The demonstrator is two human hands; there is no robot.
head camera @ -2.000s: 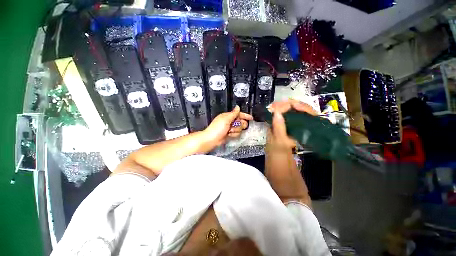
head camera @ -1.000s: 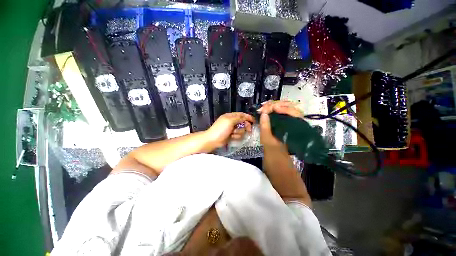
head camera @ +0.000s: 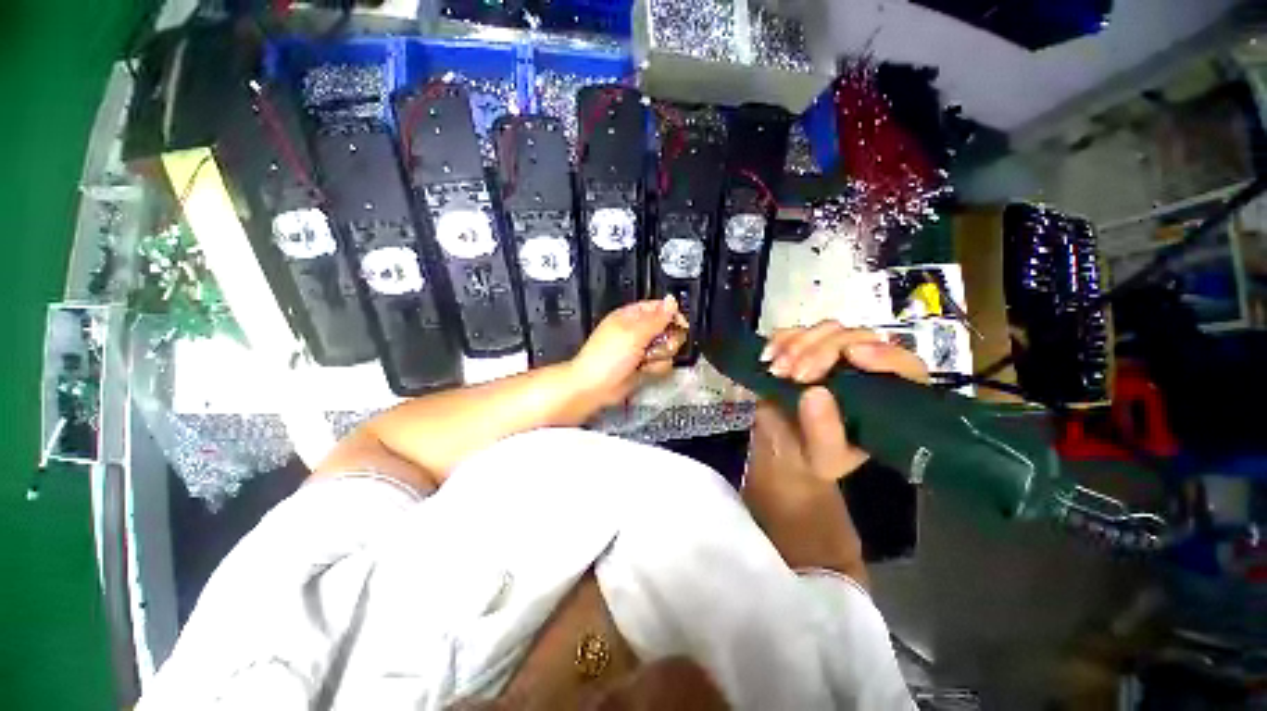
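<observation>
Several long black control box housings (head camera: 485,278) lie side by side in a row, each with a silver-white round component (head camera: 545,256) and thin red lead wires. My right hand (head camera: 831,393) is wrapped around a dark green electric screwdriver (head camera: 959,442), held slanting with its rear to the lower right. Its front end points toward the near ends of the right-hand housings; the tip is too dark to make out. My left hand (head camera: 635,350) is at the near end of the second housing from the right, fingertips pinched together. Something small and shiny shows at the fingers, too small to name.
Blue parts bins (head camera: 463,63) stand behind the housings, with a pale screw tray (head camera: 723,70) above them. Red lead wires (head camera: 878,153) are heaped at right. A white tray with a yellow item (head camera: 920,299) and a carton of black parts (head camera: 982,299) stand further right.
The screwdriver and my right hand have moved right and slightly down from my left hand. My left fingertips have risen slightly toward the housing. The looped cable seen a second ago no longer shows clearly.
</observation>
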